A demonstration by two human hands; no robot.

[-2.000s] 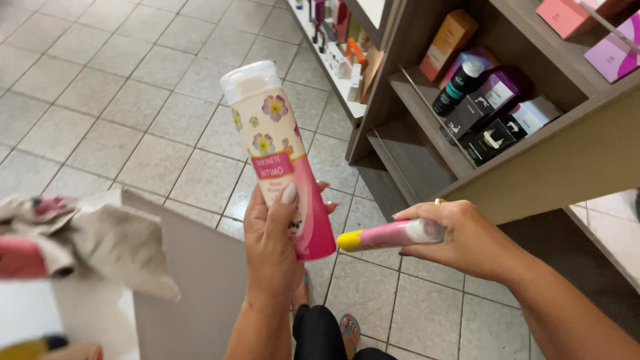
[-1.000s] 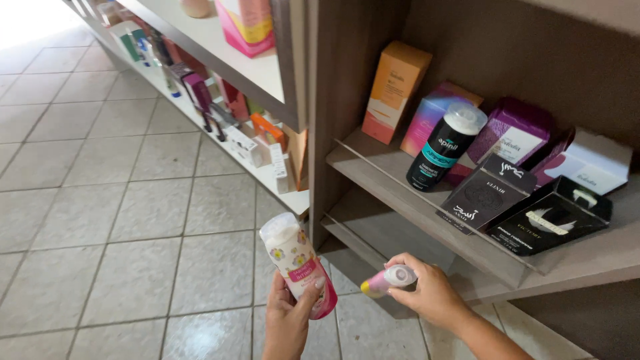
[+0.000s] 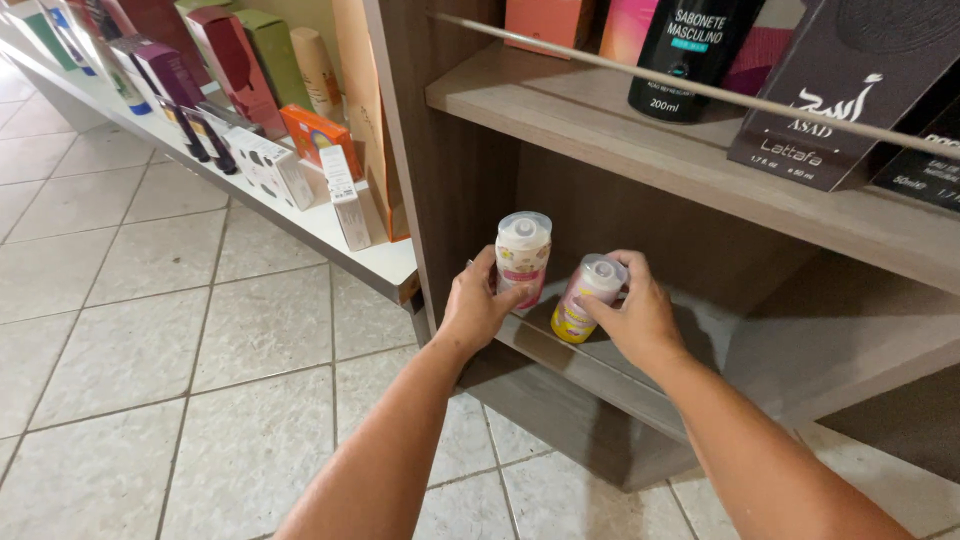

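Note:
My left hand [image 3: 480, 300] grips a white and pink bottle of liquid soap [image 3: 523, 255] with a flower print and a clear cap, held upright at the lower shelf [image 3: 645, 390]. To its right, my right hand [image 3: 637, 311] holds a pink and yellow bottle [image 3: 581, 304], slightly tilted, its clear cap up. Both bottles are over the front part of that shelf, a small gap between them. Whether their bases touch the board cannot be told.
Above, the upper shelf [image 3: 675, 165] holds a black soap bottle [image 3: 679, 60] and a dark perfume box [image 3: 832, 97] behind a thin rail [image 3: 675, 79]. A wooden side panel [image 3: 405, 150] divides it from a white shelf [image 3: 262, 191] of boxed products at left.
Both hands have carried their bottles into the lower shelf space; they were out over the floor before. The bottle in my right hand was lying sideways and now stands more upright. The view has moved closer.

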